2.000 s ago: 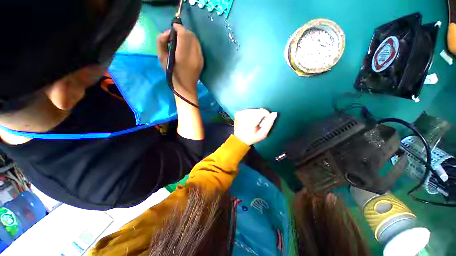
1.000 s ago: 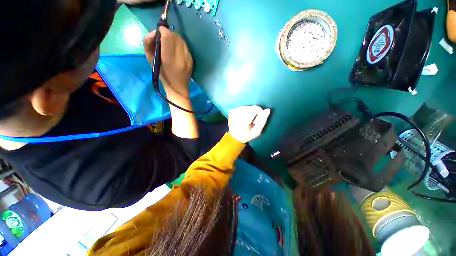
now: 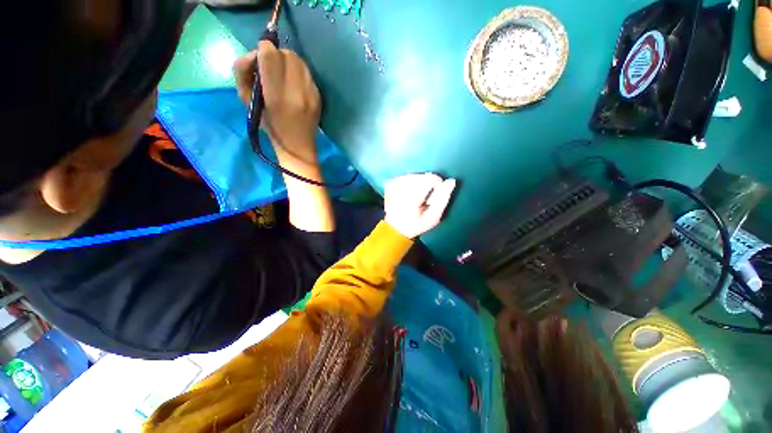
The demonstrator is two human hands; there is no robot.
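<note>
My left hand (image 3: 416, 205), in a mustard sleeve, rests as a loose fist at the near edge of the blue-green bench (image 3: 432, 93). Its fingers are curled in, and I see nothing held in it. My right hand is not in view. A dark soldering station (image 3: 550, 241) with a cord stands just right of my left hand. A round dish (image 3: 516, 59) with grey-white contents lies beyond my hand.
Another person (image 3: 169, 279) leans in at left, their hand (image 3: 292, 101) holding a soldering iron (image 3: 256, 106). A green board strip (image 3: 339, 5) is at the top edge. A fume fan (image 3: 660, 72) and a yellow-and-white cylinder (image 3: 664, 359) are at right.
The view has shifted, so the dish, fan and other person appear further left and higher. My left hand stays curled at the bench edge. The other person still holds the iron.
</note>
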